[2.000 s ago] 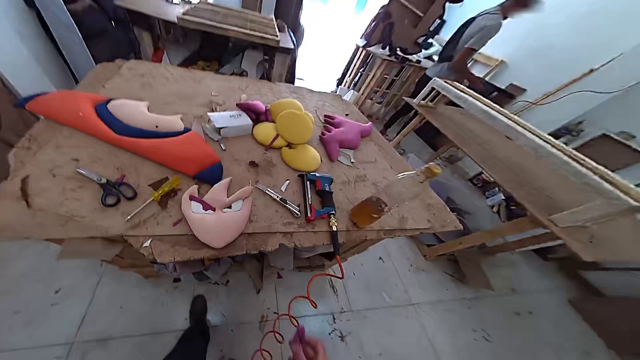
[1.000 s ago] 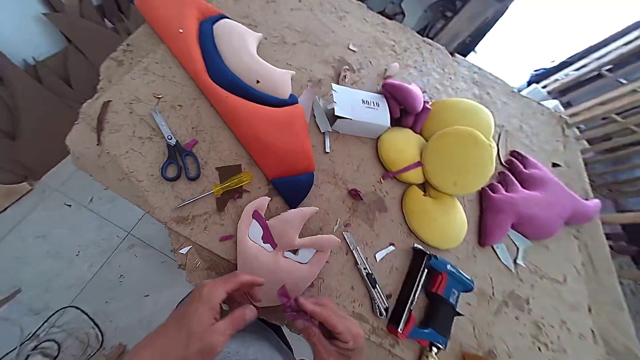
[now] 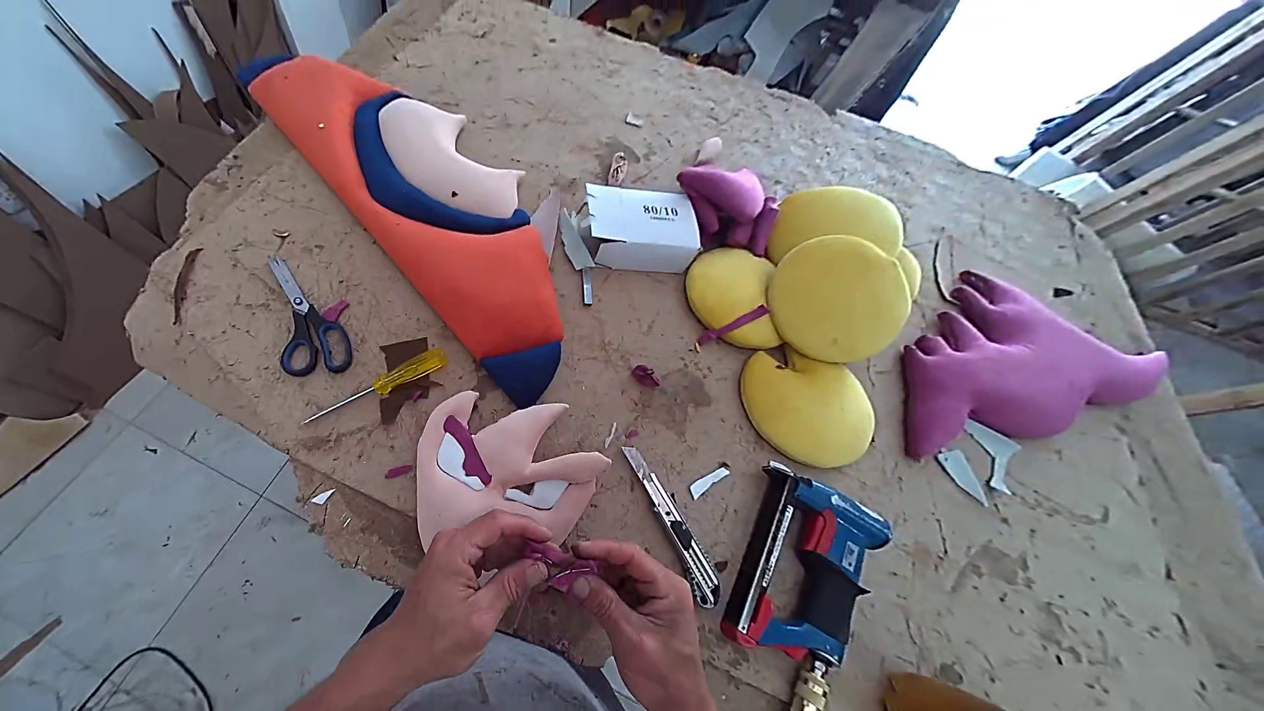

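My left hand (image 3: pixel 459 597) and my right hand (image 3: pixel 637 612) pinch a small purple fabric-covered piece (image 3: pixel 561 570) between thumbs and fingers, at the front table edge. Just beyond them lies a padded pink face shape (image 3: pixel 513 444) with white eye pieces and a purple strip over one eye. To its right are a snap-blade utility knife (image 3: pixel 671 523) and a blue, black and red pneumatic stapler (image 3: pixel 810 563). A yellow-handled screwdriver (image 3: pixel 380 383) and scissors (image 3: pixel 308 326) rest to the left.
Padded pieces lie farther back: an orange and blue one (image 3: pixel 425 237), yellow rounds (image 3: pixel 839 296) and a purple hand-like shape (image 3: pixel 1027 360). A white cardboard box (image 3: pixel 642 229) stands mid-table among scraps. Part of an amber bottle (image 3: pixel 933 693) shows at the front edge. Brown offcuts (image 3: pixel 69 286) lean at the left.
The view has moved closer over the table. Two seconds ago one hand showed below the table edge; now both hands are together at the pink face, holding the purple piece.
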